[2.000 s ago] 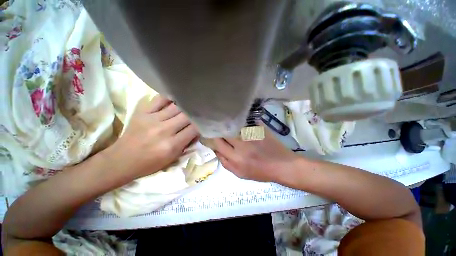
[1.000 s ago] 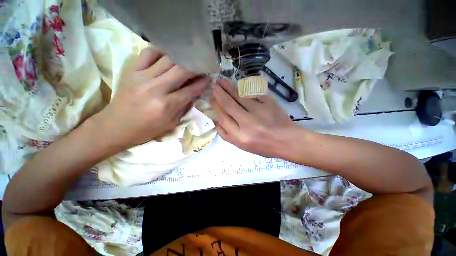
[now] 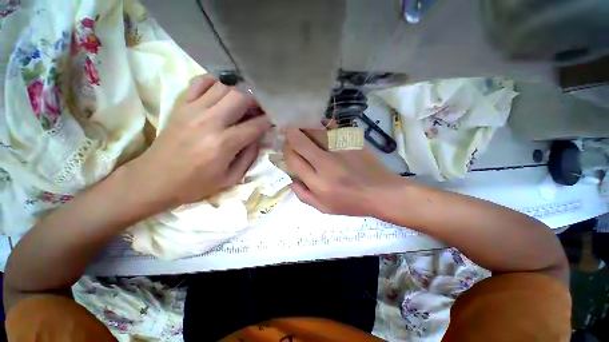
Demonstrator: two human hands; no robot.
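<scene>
My left hand (image 3: 207,140) lies on the plain cream lining (image 3: 193,224), its fingertips pinching the cloth edge near the needle area. My right hand (image 3: 334,170) is just right of it, fingertips on a narrow whitish edge (image 3: 275,141) between the hands. The machine head (image 3: 280,53) hides the needle and presser foot. The ribbed cream knob (image 3: 345,139) stands in front of my right hand. The floral fabric (image 3: 87,87) with its lace trim (image 3: 77,160) is heaped at left.
Black thread snips (image 3: 379,133) lie right of the knob. A crumpled floral piece (image 3: 447,127) lies further right. A black round knob (image 3: 564,162) is at the right. A printed ruler strip (image 3: 320,234) runs along the front edge. Floral pieces (image 3: 424,294) hang below the table.
The view has shifted, so the machine head and knobs sit differently in the picture. Both hands stay together at the cloth edge under the head, with little visible change in the cloth.
</scene>
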